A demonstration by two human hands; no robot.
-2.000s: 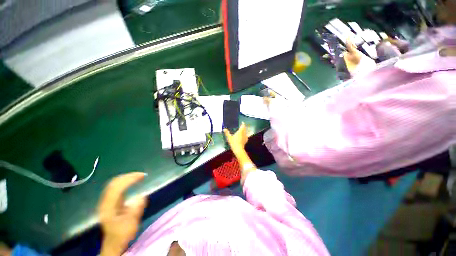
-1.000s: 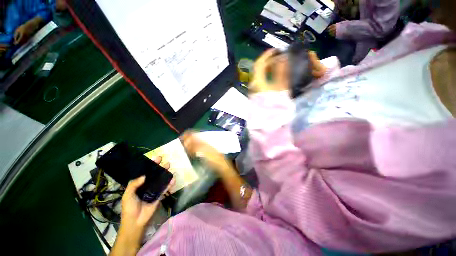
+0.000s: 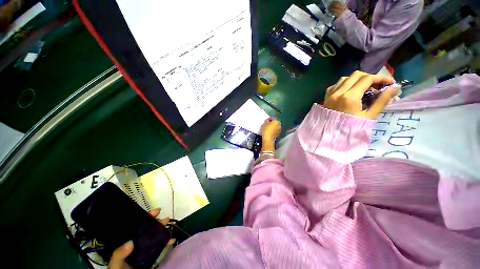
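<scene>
My left hand (image 3: 122, 255), partly cut off by the bottom edge, holds a dark-screened smartphone (image 3: 120, 223) above the cream metal box (image 3: 79, 190). The thumb is on its near edge and fingertips show at its right edge. My right hand (image 3: 270, 131), with a bracelet at the wrist, is at the right end of a second smartphone (image 3: 241, 136). This phone lies glossy side up beside a white paper (image 3: 249, 114). The right fingers are small and bunched; whether they grip anything cannot be told.
A red-edged black board (image 3: 202, 120) with a printed sheet stands behind. A white sheet (image 3: 229, 163) and pale yellow paper (image 3: 176, 189) lie near. A neighbour's hand (image 3: 358, 94) and pink sleeve crowd the right. Yellow tape (image 3: 266, 78) and a thin dark stick (image 3: 269, 103) lie behind.
The view has swung right. My left hand and its phone are now lower in view. My right hand has moved from the yellow paper towards the lying phone. The neighbour's raised hand has moved right.
</scene>
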